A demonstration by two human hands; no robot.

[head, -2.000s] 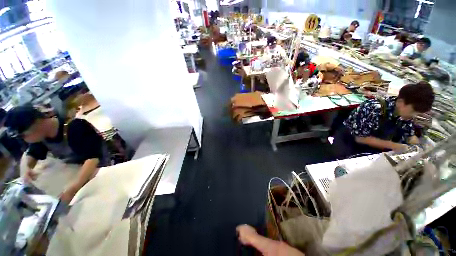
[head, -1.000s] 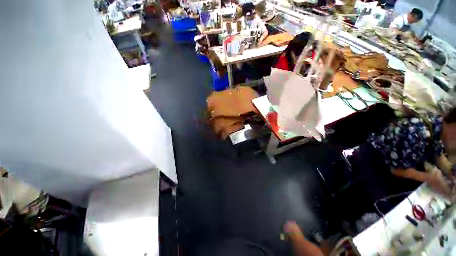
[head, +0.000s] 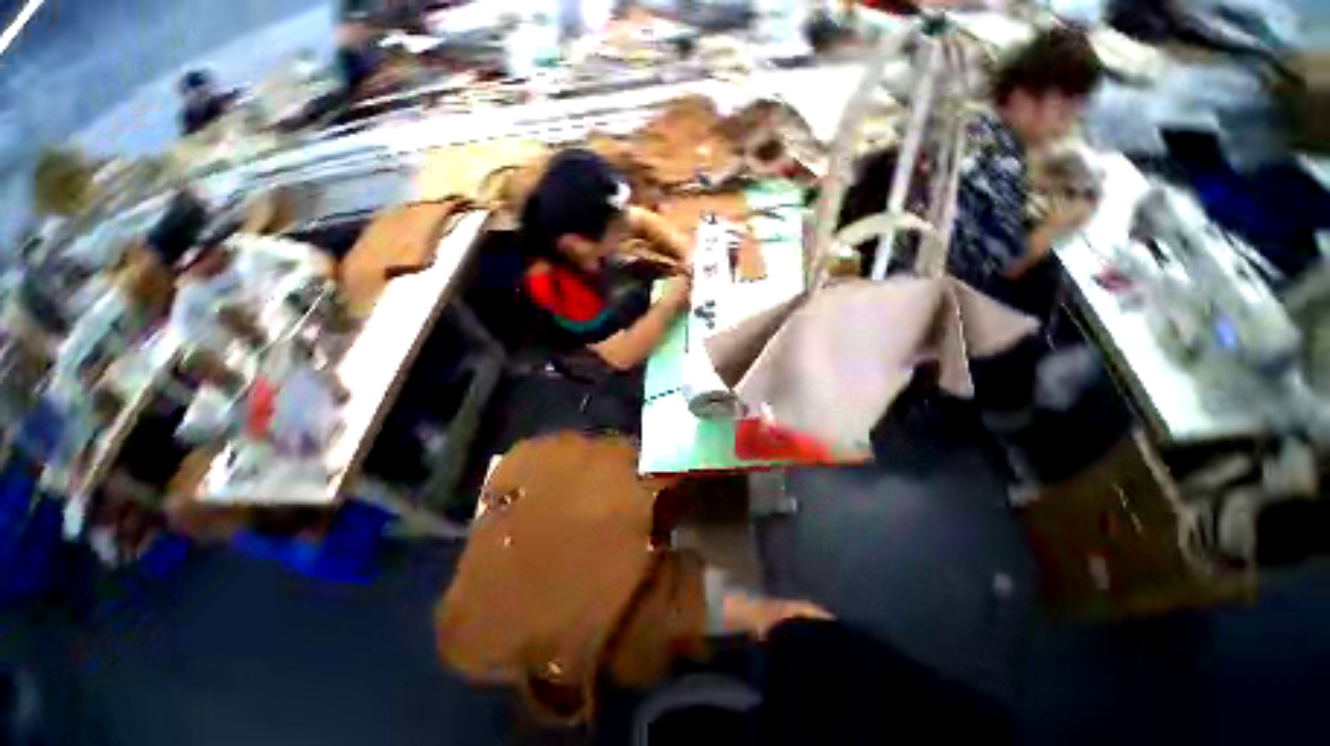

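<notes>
Brown bag bodies [head: 562, 561] lie in a rounded pile low in front of me, left of centre, beside a white-and-green table [head: 671, 423]. A blurred hand [head: 759, 612], apparently my right, is at the right edge of the pile, beside a dark sleeve or cloth. A grey band shows at its left end. Its fingers are not clear, and whether it touches or grips the pile cannot be told. My left hand is not in view. A large beige piece [head: 846, 364] hangs in folds over the table's near right corner, with pale upright poles behind it.
A person in black and red [head: 584, 262] works at the green-topped table. Another in a patterned shirt [head: 1006, 190] sits at the right by a white machine table [head: 1167, 350]. A white sewing table [head: 358, 394] stands at the left, with blue containers [head: 314, 547] below. Dark floor [head: 904, 539] shows between.
The view has swung right and come closer to the green-topped table. The brown pile and beige piece look larger. The white pillar and grey bench have left the view. The hand is now beside the brown pile.
</notes>
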